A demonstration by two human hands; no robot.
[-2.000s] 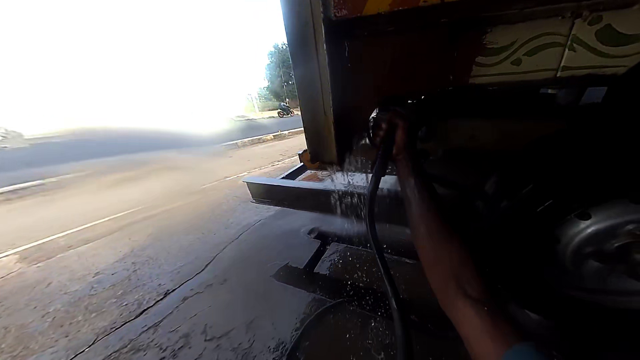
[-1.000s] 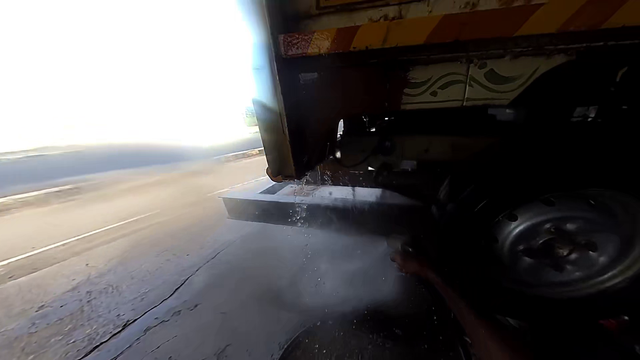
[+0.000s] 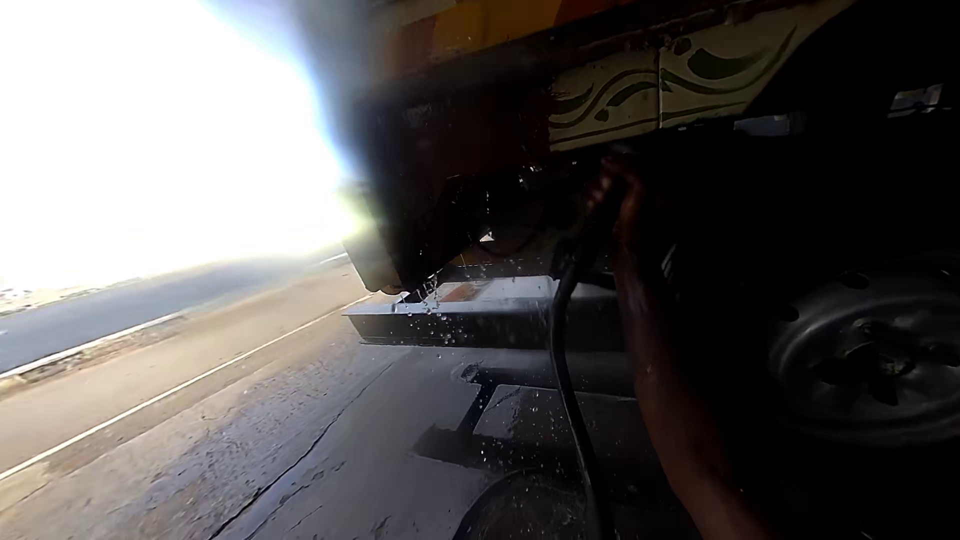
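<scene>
My right hand (image 3: 619,184) is raised in the dark space beneath the painted side of a truck, closed around the upper end of a black hose (image 3: 562,337). From that grip the hose hangs down in a curve to the bottom of the view, left of my forearm. Its outlet is lost in shadow. Water drops fall from the truck's lower edge left of my hand, past a metal bumper bar (image 3: 487,326). A wheel (image 3: 877,360) with a metal rim is to the right of my forearm. My left hand is out of view.
Above my hand runs a cream panel (image 3: 615,97) with green scroll patterns, below an orange and yellow band (image 3: 480,30). Wet, cracked pavement (image 3: 315,450) lies below and to the left, with a road (image 3: 150,300) beyond it. Glare whitens the upper left.
My right hand has risen from low beside the wheel, where it was one second ago, to just under the patterned panel. The spray cloud near the ground has thinned.
</scene>
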